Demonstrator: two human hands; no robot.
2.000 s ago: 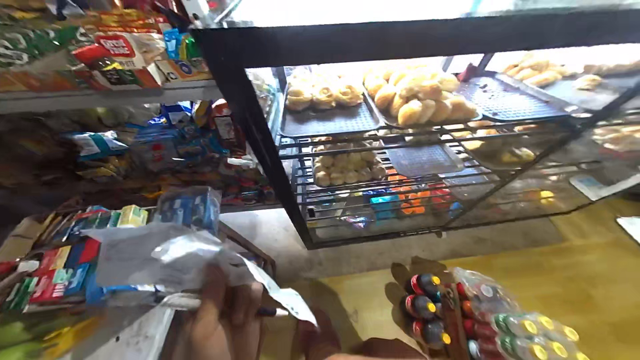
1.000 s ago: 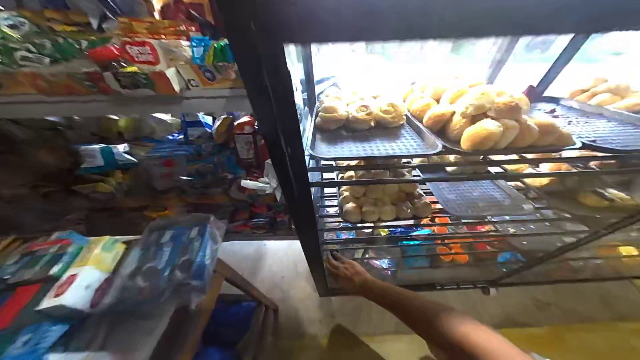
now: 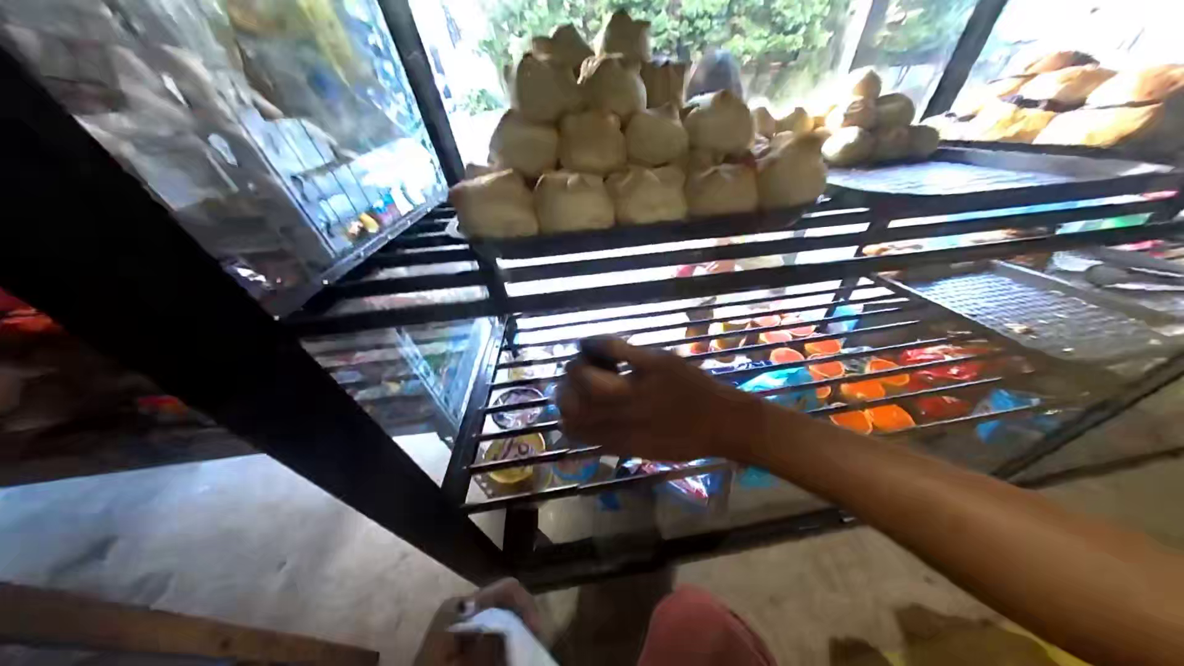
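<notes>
My right hand (image 3: 638, 398) reaches in from the right over the wire rack shelf (image 3: 740, 351) of a black metal-framed display case, its fingers curled. A small dark thing shows by its thumb; whether the hand grips it is unclear. Above and behind the hand, pale rounded buns (image 3: 647, 139) stand piled in rows on an upper shelf. At the bottom edge, my left hand (image 3: 481, 620) is closed on a crumpled white sheet or bag (image 3: 504, 634), partly cut off by the frame.
A thick black post (image 3: 250, 388) slants down on the left beside a glass side panel (image 3: 305, 139). Orange-rimmed packs (image 3: 865, 393) and round tubs (image 3: 513, 453) lie beneath the rack. Metal trays (image 3: 1027, 305) sit to the right. A wooden bar (image 3: 166, 624) crosses the lower left.
The view has moved much closer to the display case. My right hand, low at the case's corner a second ago, is now over the rack shelf. The left hand has come into view at the bottom.
</notes>
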